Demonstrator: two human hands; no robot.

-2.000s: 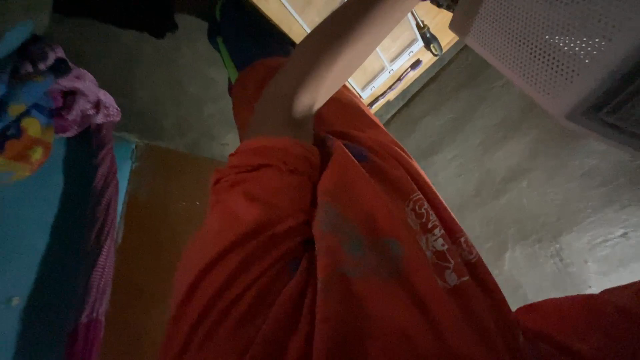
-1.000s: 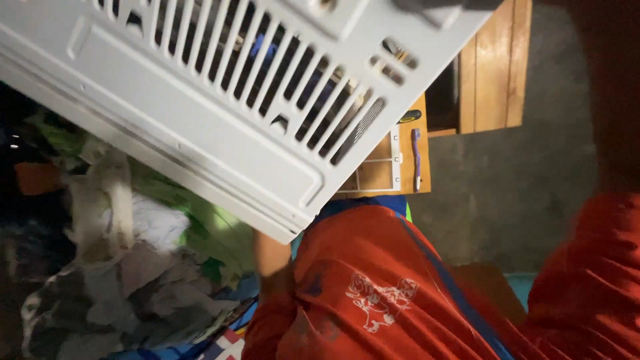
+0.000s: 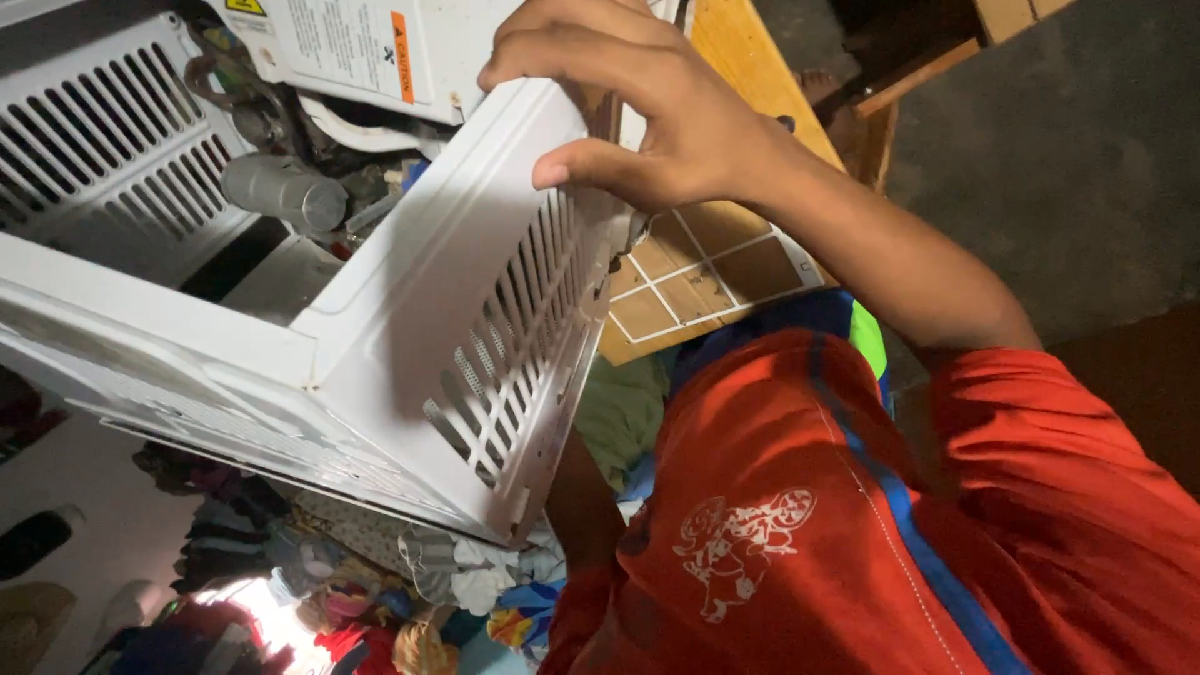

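Note:
A white slotted metal casing (image 3: 375, 328), apparently an air conditioner's housing, fills the left half of the head view and is tilted. My right hand (image 3: 628, 103) grips its upper corner edge, thumb on the side panel and fingers over the rim. My left forearm runs up behind the casing's lower right edge, and that hand is hidden. Beyond the casing's frame stand a slotted side wall (image 3: 103, 131), a silver metal cylinder (image 3: 286, 192), dark pipes and a white cover (image 3: 347, 47) bearing a caution label.
A white plastic grid frame (image 3: 698, 314) lies on a wooden surface (image 3: 750, 56) beyond my lap. Heaped clothes and cloths (image 3: 356, 600) are at the lower left, near a bright patch of light. Another wooden piece of furniture (image 3: 919, 75) stands on the grey floor (image 3: 1059, 169) at the upper right.
One second ago the slotted panel spanned the top of the view; now the casing sits at the left, turned so its inside shows. My right hand has come into view on its edge. The view has shifted.

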